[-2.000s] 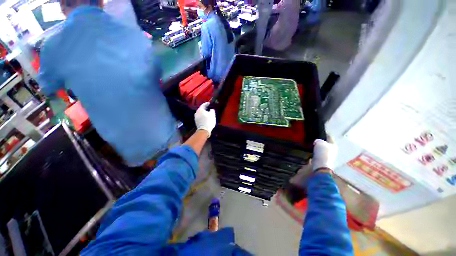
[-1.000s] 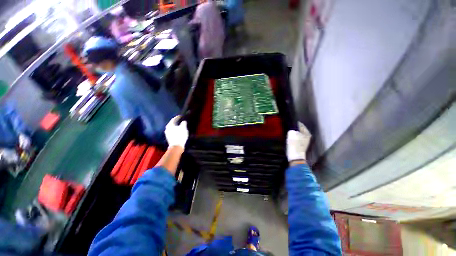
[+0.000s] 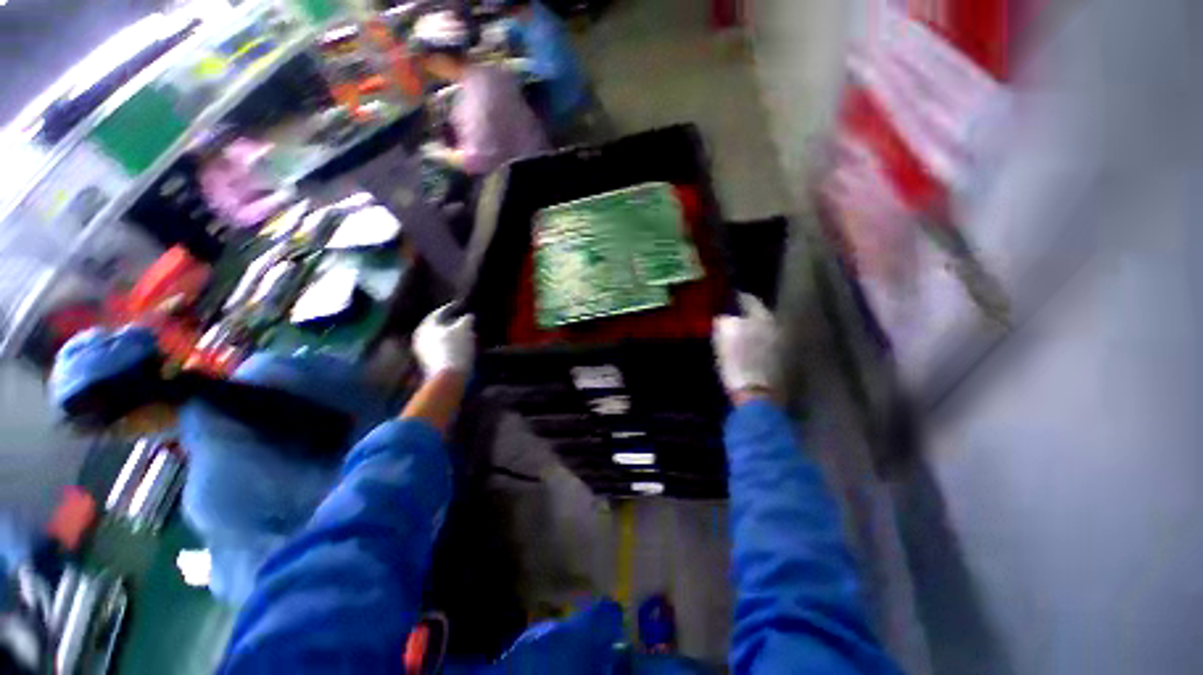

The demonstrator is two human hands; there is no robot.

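Note:
A stack of black totes (image 3: 528, 389) stands in front of me with white labels down its near side. In the top tote a green circuit board (image 3: 614, 253) lies on a red liner (image 3: 695, 317). My left hand (image 3: 445, 342), in a white glove, grips the near left corner of the top tote's rim. My right hand (image 3: 748, 346), also white-gloved, grips the near right corner. The picture is blurred, and the bottom of the stack is hard to make out.
A person in blue (image 3: 264, 435) is close on the left at a green-topped bench (image 3: 156, 593) with parts on it. A person in pink (image 3: 491, 116) sits farther ahead. A pale wall (image 3: 1069, 396) runs along the right. A dark box (image 3: 759, 257) is just beyond the stack's right side.
The stack and I have moved forward along the aisle. The bench with red pads has dropped out of view on the left, and the person in blue is now nearer. Both hands keep their hold.

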